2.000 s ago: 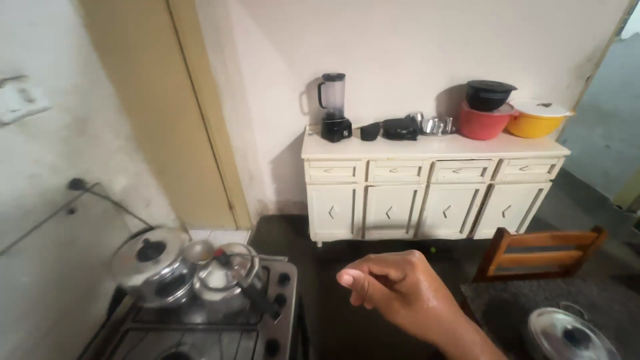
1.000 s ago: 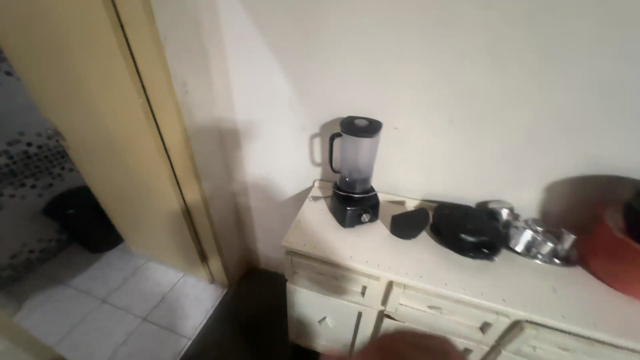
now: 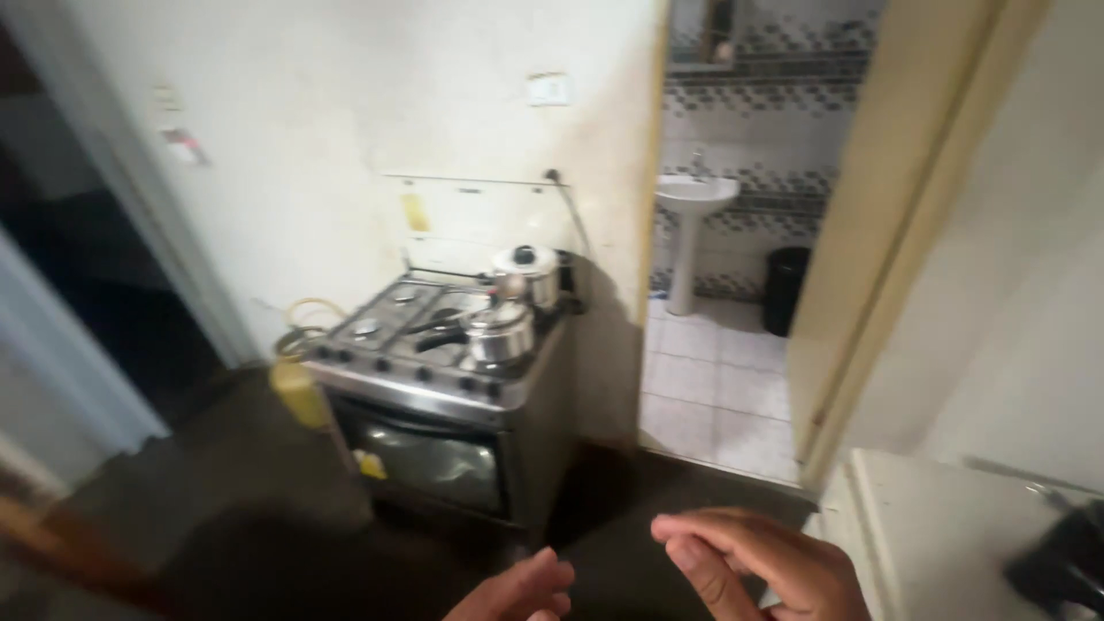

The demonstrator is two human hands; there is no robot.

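Both of my hands show at the bottom of the head view, apart from each other. My left hand [image 3: 517,591] is partly cut off by the lower edge, its fingers loosely bent and holding nothing that I can see. To its right, my right hand [image 3: 763,565] is raised with thumb and fingers slightly apart and nothing between them. It is nearest in view to the white sideboard [image 3: 931,526]. Beyond the hands stands a gas stove [image 3: 431,392], with a pressure cooker [image 3: 500,332] and a lidded metal pot [image 3: 539,272] on its right burners.
Left of the stove is a yellow gas cylinder [image 3: 297,392]. An open doorway right of it shows a pedestal washbasin [image 3: 686,203] and a black bin [image 3: 785,289] on a tiled floor. A dark object [image 3: 1065,561] lies on the sideboard. Another doorway [image 3: 86,250] is at far left.
The view has swung far left from the sideboard with the blender to the stove and doorway. My left hand has come into view, and my right hand shows more fully than one second ago.
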